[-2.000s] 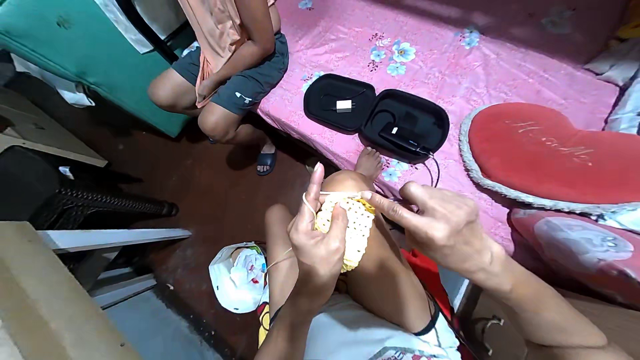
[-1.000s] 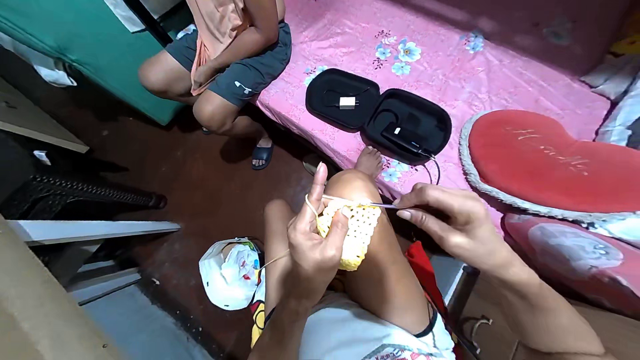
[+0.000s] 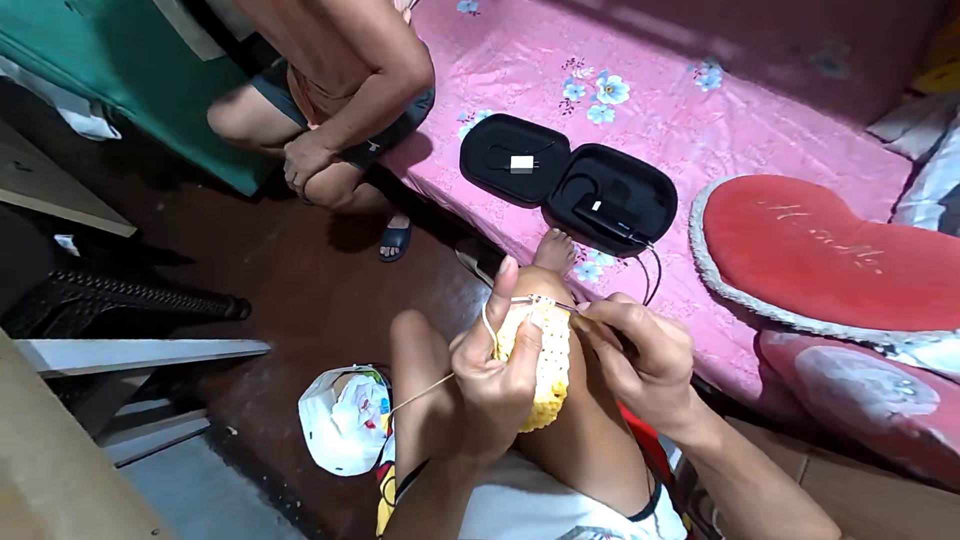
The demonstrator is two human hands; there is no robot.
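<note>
A cream and yellow crocheted piece (image 3: 553, 360) hangs above my thigh, pinched at its top edge between the thumb and fingers of my left hand (image 3: 495, 360). Cream yarn (image 3: 424, 394) loops around my raised left index finger and runs down left to a white plastic bag (image 3: 345, 424). My right hand (image 3: 645, 349) grips a thin crochet hook (image 3: 564, 306), whose shaft passes through loops at the top of the piece. The hook's handle end is mostly hidden by my right fingers.
An open black case (image 3: 517, 191) with a white adapter and a cabled black device lies on the pink bedsheet (image 3: 660, 112). Right of it is a red heart-shaped pillow (image 3: 817, 255). Another person (image 3: 337, 82) sits at upper left. A white wooden bar (image 3: 150, 354) juts in from the left.
My right hand has moved in against the piece; one second ago more of the hook showed between it and the work. The left hand keeps its hold on the piece.
</note>
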